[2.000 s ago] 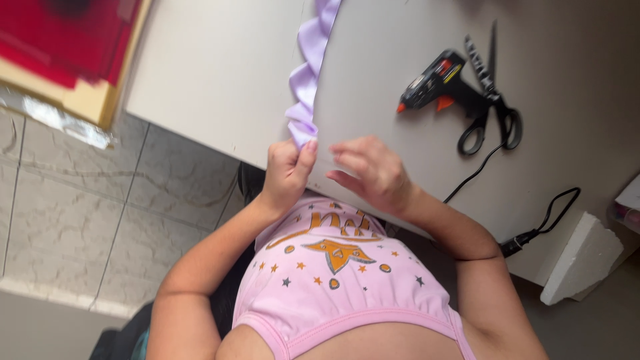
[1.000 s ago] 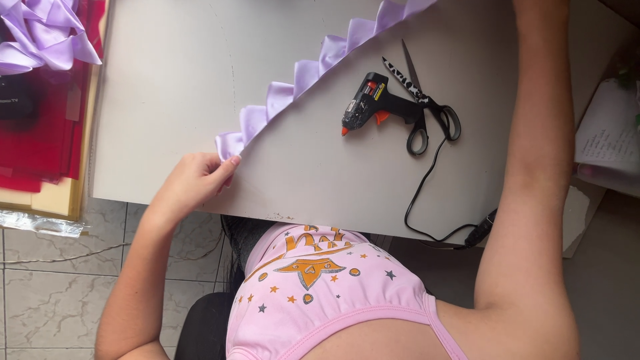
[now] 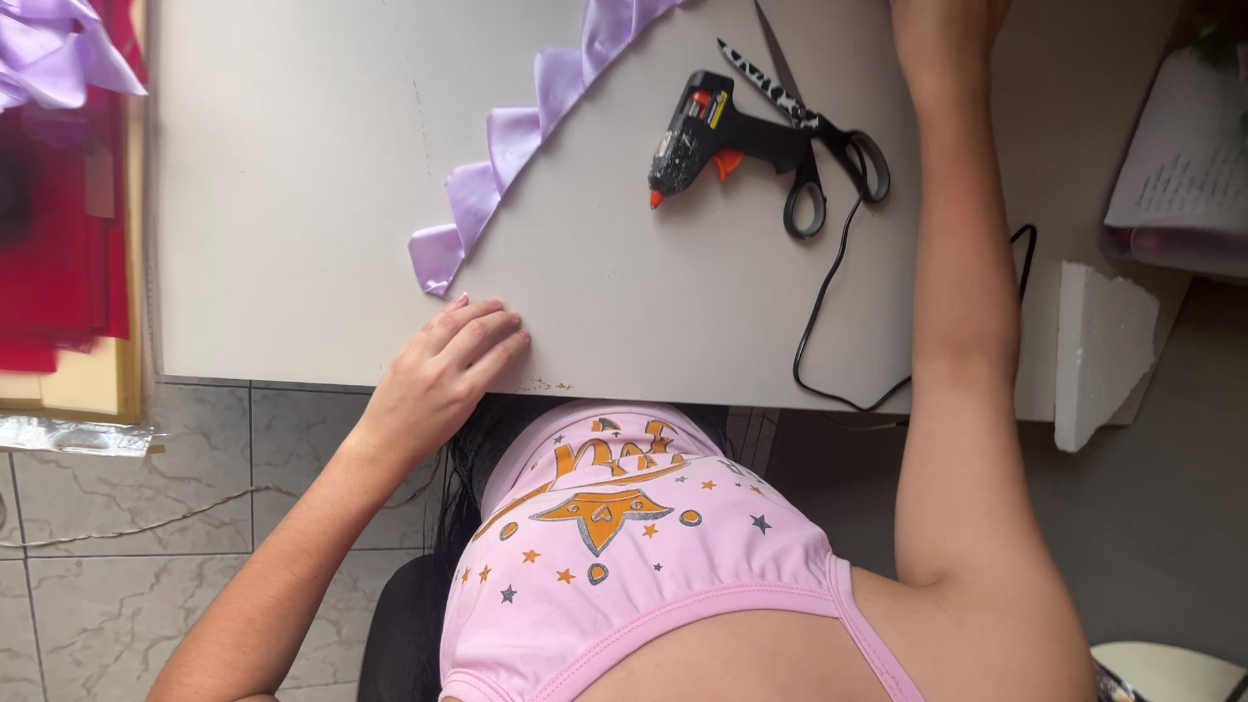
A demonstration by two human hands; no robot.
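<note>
A strip of folded lilac satin ribbon (image 3: 512, 146) with pointed pleats runs diagonally over the white table, and its far end leaves the top of the view. My left hand (image 3: 453, 356) rests at the table's near edge, just below the ribbon's near end, with nothing visible in it. At the top right, my right hand (image 3: 951, 19) is cut off by the frame edge, so its fingers and anything in them are hidden. Between ribbon and right forearm lie a black hot glue gun (image 3: 692, 132) with an orange tip and black-handled scissors (image 3: 804, 122), blades apart.
A black cord (image 3: 829, 283) loops toward the table's front edge. At the right are a white foam piece (image 3: 1102, 341) and a package bearing writing (image 3: 1185, 175). On the left, more lilac ribbon (image 3: 58, 54) lies over red sheets (image 3: 63, 244). The white table (image 3: 292, 244) ends above a tiled floor.
My left hand has let go of the ribbon's near end, which it held a second ago. Earlier both hands were together near that end; my right hand has since reached far up and right.
</note>
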